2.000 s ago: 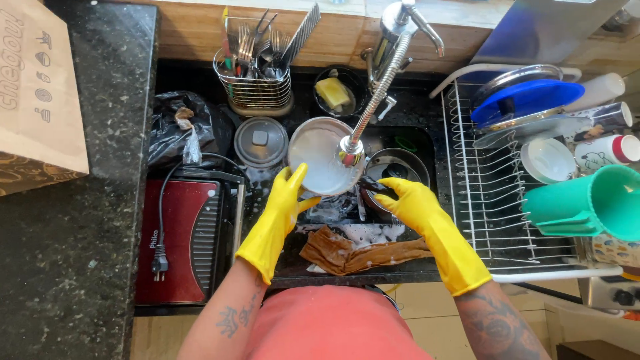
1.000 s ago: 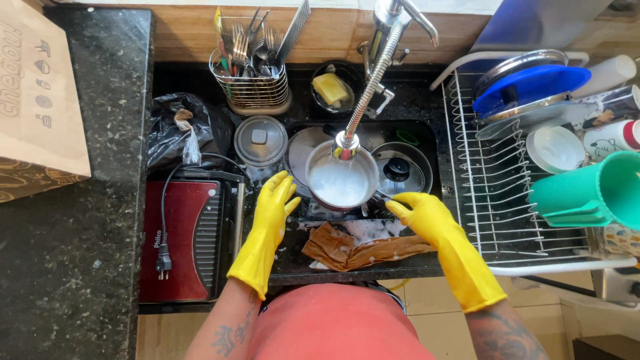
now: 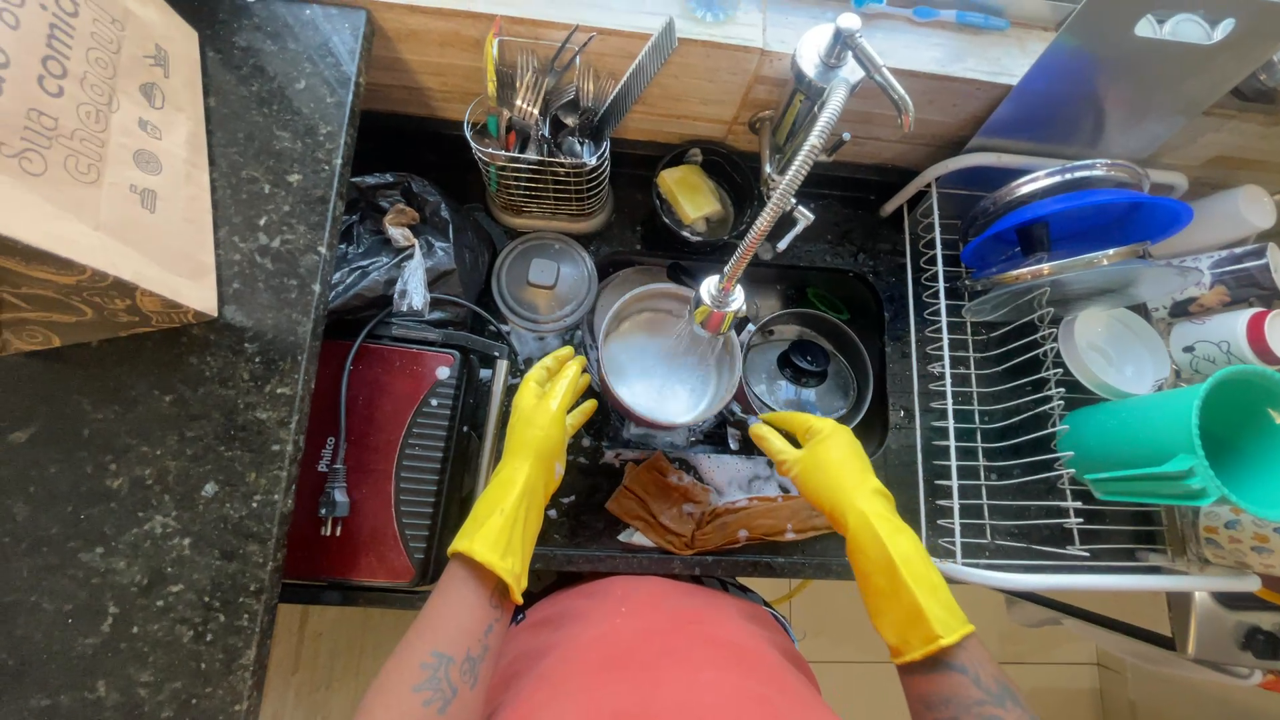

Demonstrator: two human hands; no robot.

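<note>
A light-coloured saucepan (image 3: 668,358) sits in the sink beneath the spring-necked faucet (image 3: 720,300), whose spray falls into it. My left hand (image 3: 550,420), in a yellow rubber glove, is open beside the pan's lower left, apart from it. In a matching glove, my right hand (image 3: 810,460) pinches what looks like the end of the pan's handle, mostly hidden at the fingertips. Right of the saucepan, a glass lid with a black knob (image 3: 803,363) lies over a dark pot (image 3: 862,372). A wet brown cloth (image 3: 700,510) lies with suds along the sink's front edge.
Left stand a lidded container (image 3: 545,282), a red electric grill (image 3: 365,460) and a black plastic bag (image 3: 385,240). Behind are a cutlery basket (image 3: 545,180) and a yellow sponge in a bowl (image 3: 690,193). A white dish rack (image 3: 935,400) with a green jug (image 3: 1140,440) is right.
My left hand has left the saucepan's rim and moved down. The saucepan has come under the faucet, and water now runs into it. More of the glass-lidded pot shows.
</note>
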